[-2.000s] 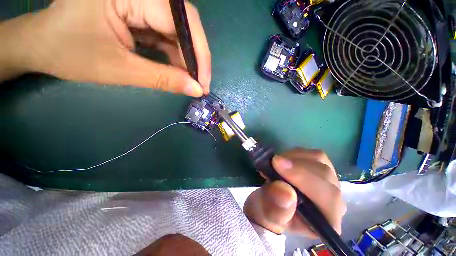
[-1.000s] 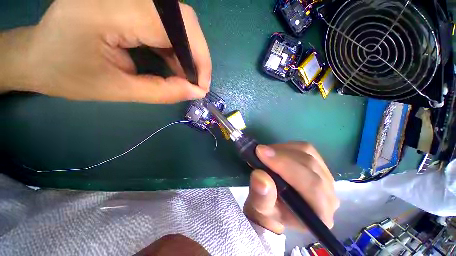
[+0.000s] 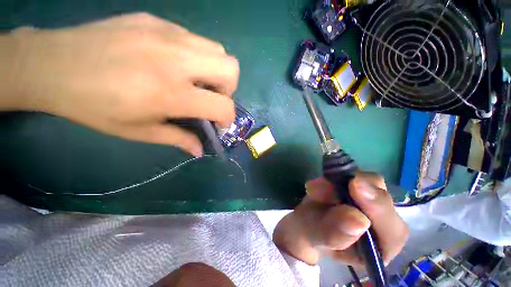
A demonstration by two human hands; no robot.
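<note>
My left hand (image 3: pixel 140 84) is over the mat, blurred, with the dark tweezers (image 3: pixel 208 137) in its fingers, pointing down towards me. A circuit board in its dark housing (image 3: pixel 238 126) lies beside my fingertips, partly hidden by them. Its pouch battery (image 3: pixel 261 141) with yellow edges lies to its right. A thin solder wire (image 3: pixel 140 180) runs from the lower left to under the tweezers. My right hand (image 3: pixel 350 221) holds the soldering iron (image 3: pixel 339 165), its tip pointing up near a second board unit (image 3: pixel 312 67).
The fume extractor fan (image 3: pixel 417 56) stands at the upper right. Several more units with pouch batteries (image 3: pixel 343 78) lie left of it. A blue tip cleaner tray (image 3: pixel 412 148) is below the fan. The green mat's front edge (image 3: pixel 168 206) runs along my white clothing.
The iron has moved off the near board, up and right towards the second unit. My left hand has turned and lowered, and the tweezers now point down beside the board.
</note>
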